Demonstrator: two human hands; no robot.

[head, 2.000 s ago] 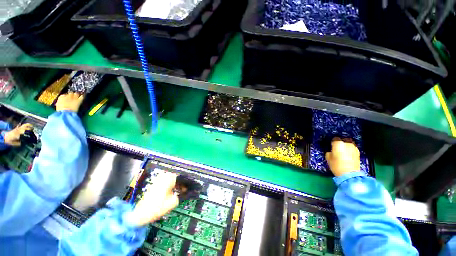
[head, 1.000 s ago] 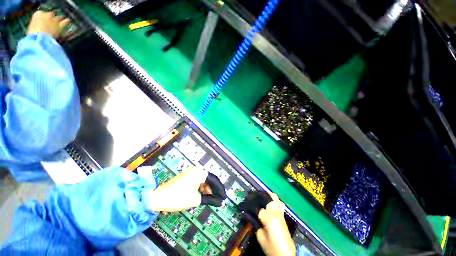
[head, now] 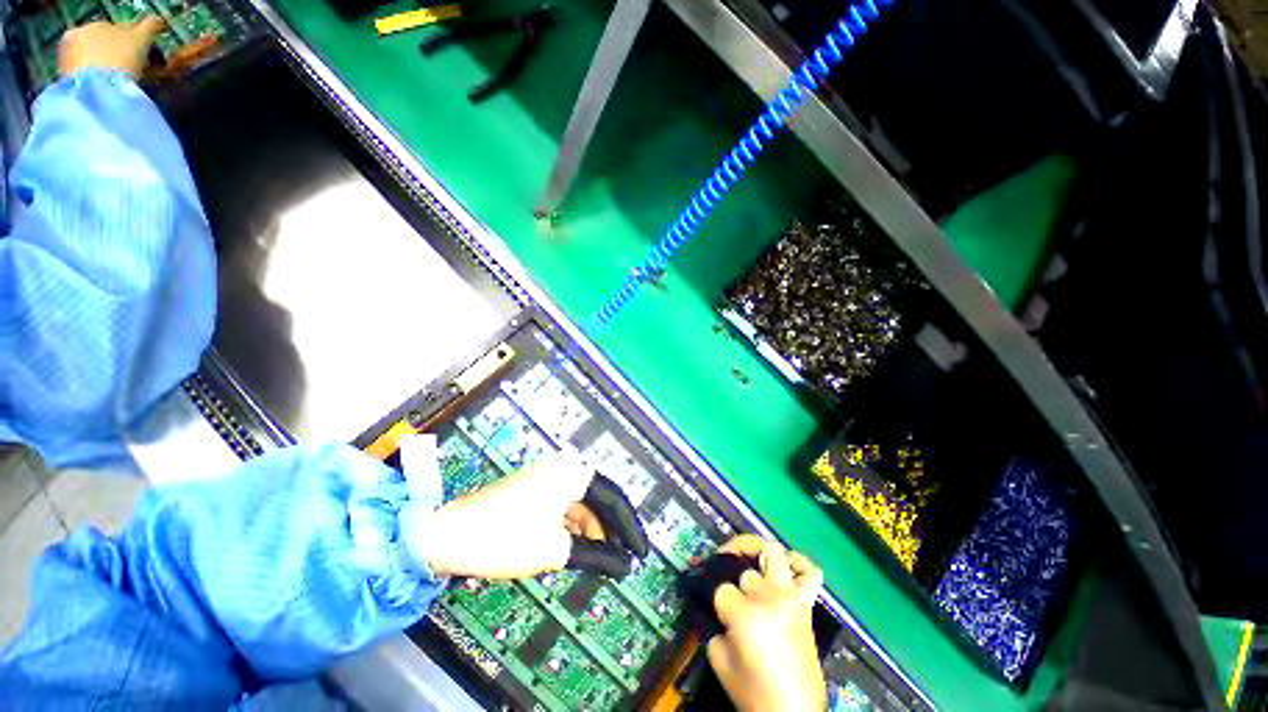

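Green circuit boards [head: 567,665] lie in rows in a dark carrier [head: 629,394]. My left hand [head: 535,522], with black finger coverings, is over the middle of the boards, thumb and fingertips curved toward each other; whether it holds a small part cannot be told. My right hand [head: 762,626] is at the carrier's right edge, fingers bent, with black coverings on its fingertips; anything between them is hidden. Trays of brown-silver components [head: 823,306], yellow components [head: 876,504] and blue-violet components [head: 1004,570] sit on the green mat.
A neighbour's blue sleeve [head: 104,264] and hand reach over boards at the upper left. A shiny metal plate [head: 369,306] lies left of the carrier. A coiled blue cord [head: 737,164] hangs over the mat. Black pliers [head: 508,49] lie at the top. A metal-edged shelf [head: 973,299] crosses the right.
My right hand has come from the blue-violet tray to the carrier. The view has tilted. Over the last second, both hands stay close together over the boards, with only slight shifts.
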